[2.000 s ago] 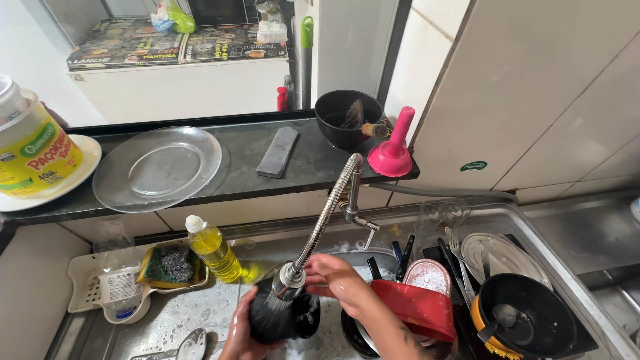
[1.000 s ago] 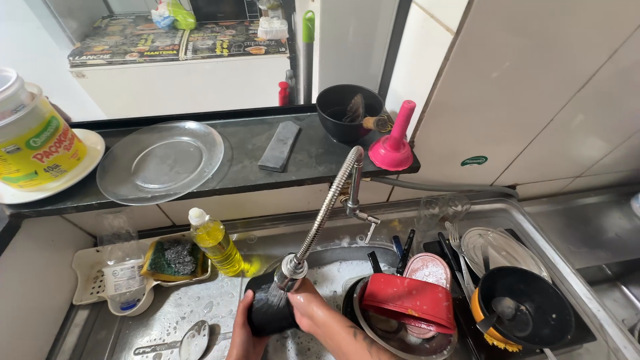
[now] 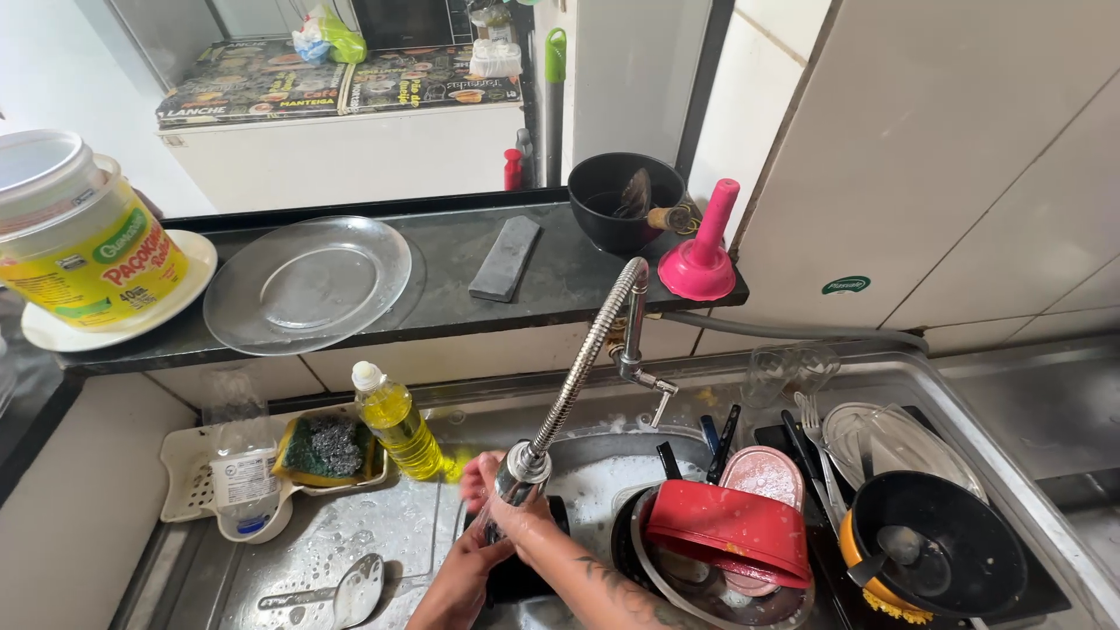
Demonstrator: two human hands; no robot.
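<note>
Water runs from the coiled metal faucet point(image 3: 522, 468) onto my hands over the sink. My left hand point(image 3: 477, 560) is on the rim of a black container point(image 3: 525, 573), mostly hidden by the hands. My right hand point(image 3: 503, 494) is under the faucet head, its fingers spread, crossing above the left. To the left stand a bottle of yellow dish soap point(image 3: 398, 424) and a rack point(image 3: 188, 472) with a green and yellow sponge topped by steel wool point(image 3: 328, 451). A soapy slotted spoon point(image 3: 357, 591) lies on the steel drainboard.
Right of my hands a red container point(image 3: 731, 525) sits on stacked pans. Further right are a black pan point(image 3: 971, 542), cutlery, plates and glasses. A clear plate point(image 3: 306, 284), a sharpening stone point(image 3: 506, 258), a black bowl point(image 3: 604, 206) and a pink plunger point(image 3: 700, 267) stand on the ledge.
The black container, held upright under the faucet earlier, is now lower and mostly behind my hands. My right hand has moved up to the left side of the faucet head.
</note>
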